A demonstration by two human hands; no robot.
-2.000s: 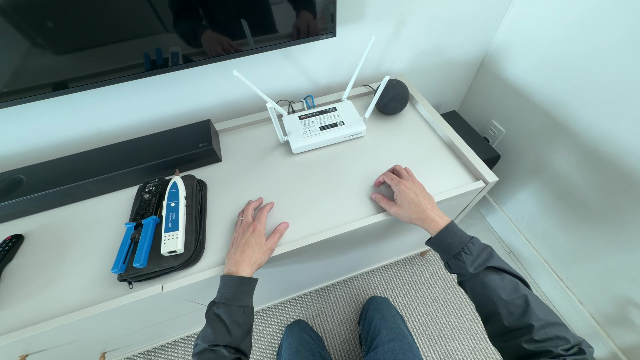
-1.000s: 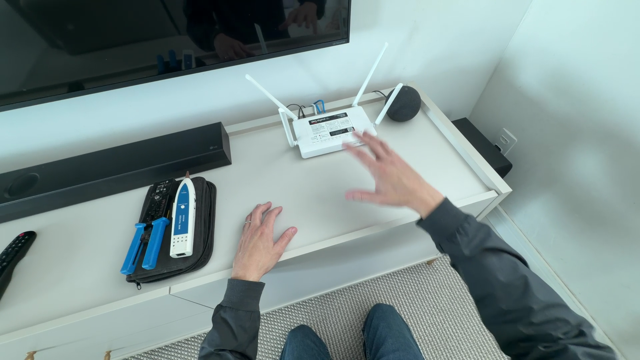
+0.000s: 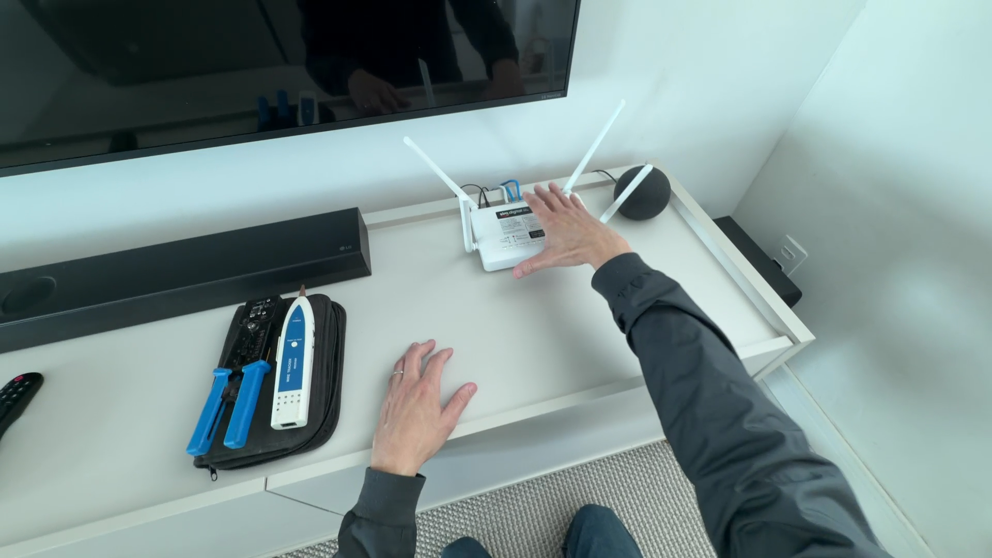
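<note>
A white Wi-Fi router (image 3: pixel 504 232) with several raised antennas stands near the back of the white cabinet top (image 3: pixel 496 325). My right hand (image 3: pixel 570 231) is spread over the router's right part, fingers apart; whether it touches the casing I cannot tell. Cables, one of them blue (image 3: pixel 511 190), run behind the router. My left hand (image 3: pixel 417 403) rests at the cabinet's front edge, fingers apart, holding nothing. To its left, a black zip case (image 3: pixel 329 387) carries a blue-handled crimping tool (image 3: pixel 246 403) and a white and blue wire tracker (image 3: pixel 293 364).
A black soundbar (image 3: pixel 178 271) lies at the back left, under a wall-mounted television (image 3: pixel 271 70). A remote control (image 3: pixel 17 399) is at the far left. Right of the router sits a round dark smart speaker (image 3: pixel 642 193). A black box (image 3: pixel 756 260) and a wall socket (image 3: pixel 789 254) are beyond the cabinet's right side.
My right hand has gone from near the cabinet's front edge, back to the router, and its fingers have spread. My left hand has stayed at the front edge.
</note>
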